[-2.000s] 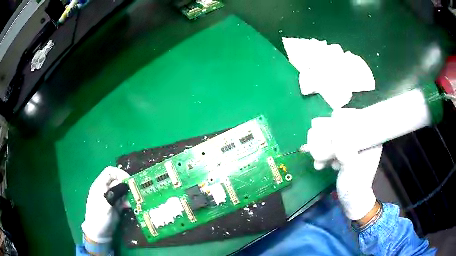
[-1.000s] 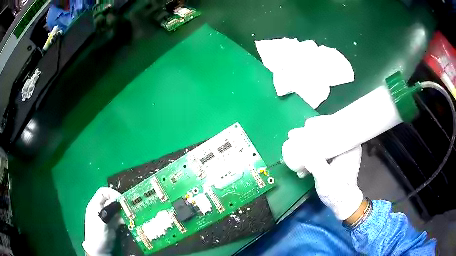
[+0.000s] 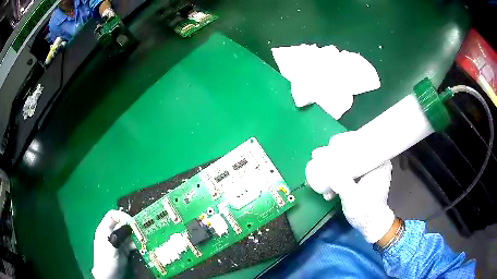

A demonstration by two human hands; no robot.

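Observation:
A long green circuit board [image 3: 210,210] lies tilted over a black speckled foam pad [image 3: 267,240]. It has cream connector strips, white patches and one dark block. My gloved left hand [image 3: 111,242] grips its left end, with a small dark rounded piece [image 3: 120,235] at the thumb. My gloved right hand [image 3: 354,190] is closed around a large white dispensing barrel [image 3: 395,133] with a green cap, right of the board. A thin needle points from the barrel to the board's right end; whether its tip touches is unclear.
A green mat [image 3: 180,125] lies under the pad. Fanned white wipes [image 3: 327,76] lie at its right edge. Another board [image 3: 195,23] is at the back. A person's blue sleeve [image 3: 68,27] shows upper left. Black totes [image 3: 452,163] with a red sheet [image 3: 482,60] stand right. An air hose [image 3: 485,158] hangs there.
The board has shifted a little left and down in view with my hands. The barrel also sits further left and lower than at first. A person's blue sleeve and hand have come into view upper left.

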